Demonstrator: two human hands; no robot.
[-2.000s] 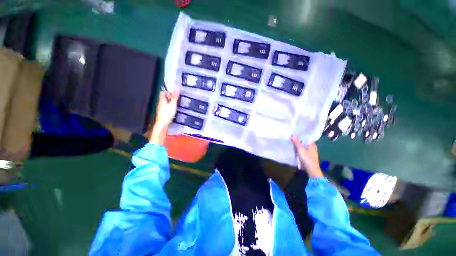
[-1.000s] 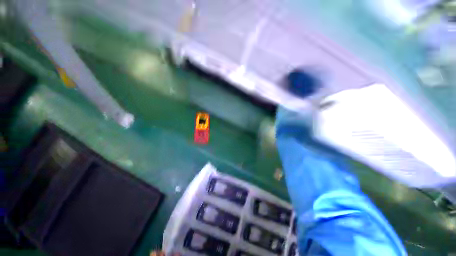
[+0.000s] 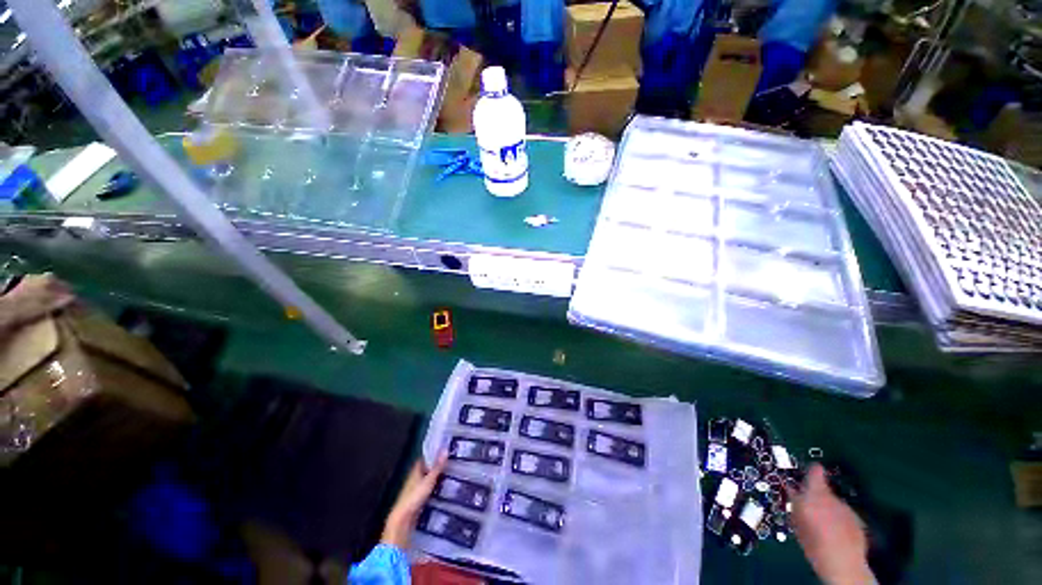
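A white blister tray [image 3: 640, 503] with rows of dark phones [image 3: 542, 430] lies in front of me; its right part has empty pockets. My left hand [image 3: 414, 498] grips the tray's left edge. My right hand [image 3: 827, 523] is at the right side of a scattered pile of small parts [image 3: 748, 480], right of the tray. It is blurred and I cannot tell whether its fingers hold anything.
A bench behind holds clear divided trays [image 3: 720, 251], a white bottle [image 3: 501, 143], blue clips [image 3: 451, 162] and stacked white trays [image 3: 960, 229]. A red-yellow item [image 3: 442, 328] lies beyond the phone tray. A carton [image 3: 91, 377] is at left. A metal bar [image 3: 206, 200] slants across the upper left.
My right arm, earlier reaching across toward the far bench, is now back at the small parts. The view has shifted, showing the far bench, its trays and the bottle clearly.
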